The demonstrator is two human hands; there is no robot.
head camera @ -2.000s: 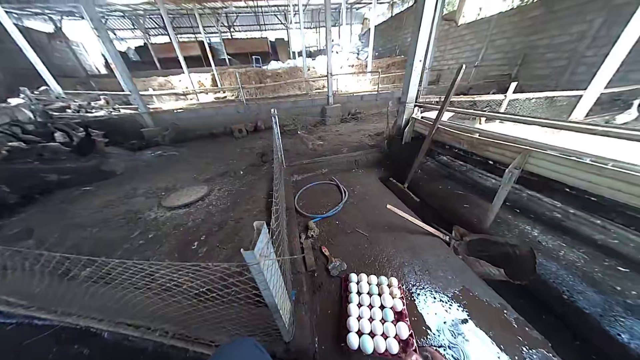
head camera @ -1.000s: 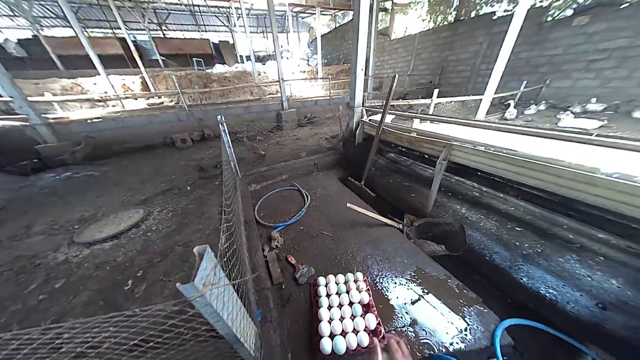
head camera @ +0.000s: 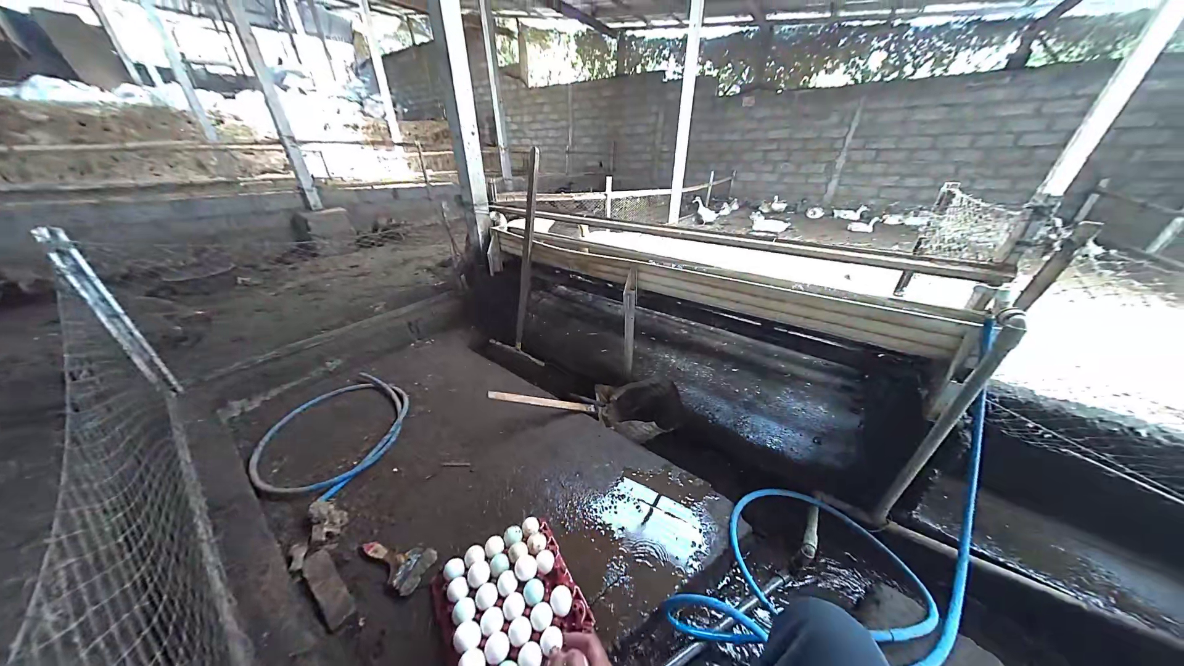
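Note:
A dark red egg tray (head camera: 575, 606) filled with white and pale blue-green eggs (head camera: 506, 582) is at the lower middle of the head view, above the wet concrete floor. My right hand (head camera: 581, 650) shows at the bottom edge, touching the tray's near right side by an egg; most of it is cut off by the frame, and its grip is not clear. My left hand is out of view. A dirty brush-like tool (head camera: 403, 566) lies on the floor just left of the tray.
A coiled hose (head camera: 400, 435) lies at left, beside netting (head camera: 120, 481). A shovel (head camera: 638, 407) lies by a dark channel, near an upright wooden-handled tool (head camera: 527, 250). A blue hose (head camera: 971, 499) loops at lower right, near my knee (head camera: 819, 638). Ducks (head camera: 768, 224) are behind the trough rail (head camera: 758, 277).
The view has swung right, bringing the blue hose at lower right and my knee into sight. The hand stays at the egg tray's near right side.

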